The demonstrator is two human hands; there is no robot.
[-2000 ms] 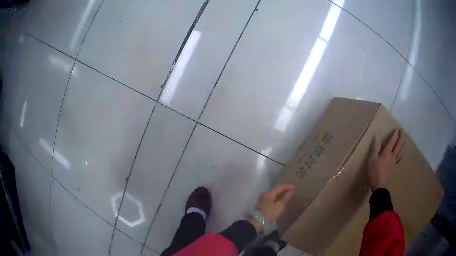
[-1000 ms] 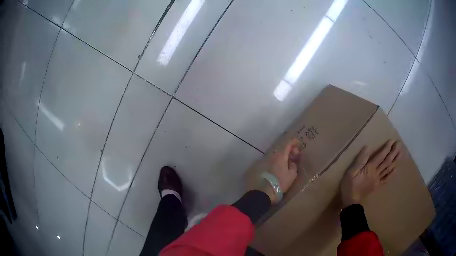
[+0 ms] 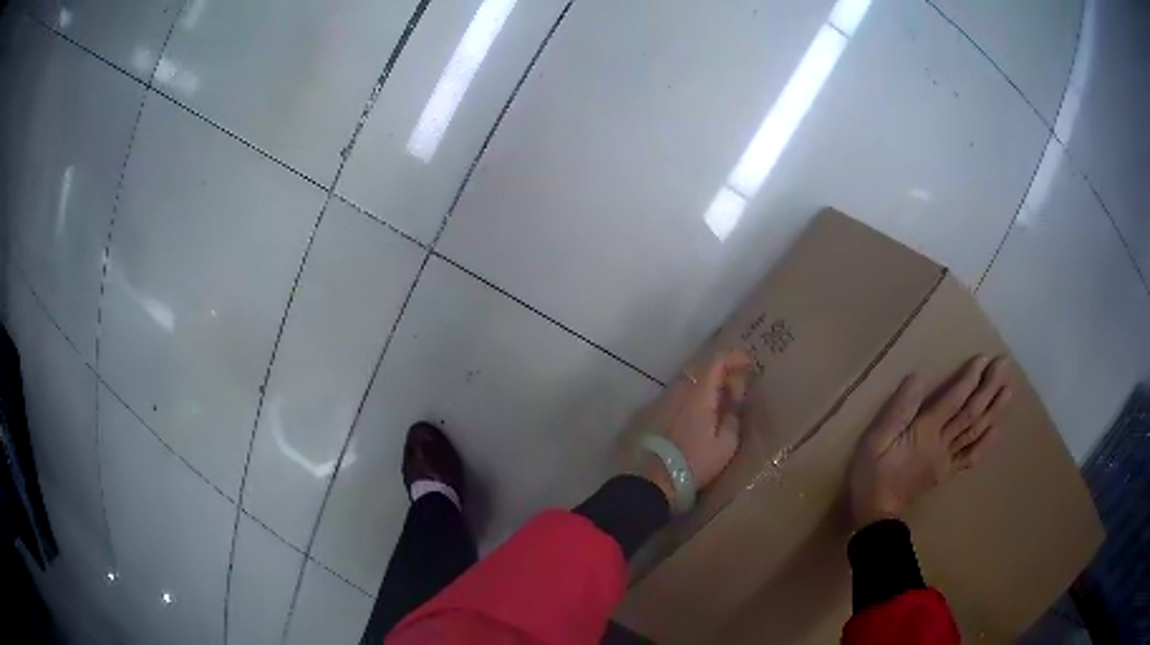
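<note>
A large closed brown carton [image 3: 870,302] lies on the floor at the lower right, with small dark print on its left side and a shiny bit of tape by the long edge. My left hand [image 3: 706,422], with a pale green bangle at the wrist, is at the carton's printed side, its fingers bent. Whether it holds tape or a tool cannot be seen. My right hand [image 3: 927,435] lies flat with spread fingers on the broad face and holds nothing.
Glossy pale floor tiles [image 3: 568,189] with light reflections stretch ahead and to the left. My shoe [image 3: 433,456] stands left of the carton. Dark objects show at the left edge [image 3: 19,441] and at the right edge [image 3: 1122,454].
My left hand has moved from the carton's near end up onto its printed side. My right hand has shifted nearer on the broad face. In the last second both have hardly moved.
</note>
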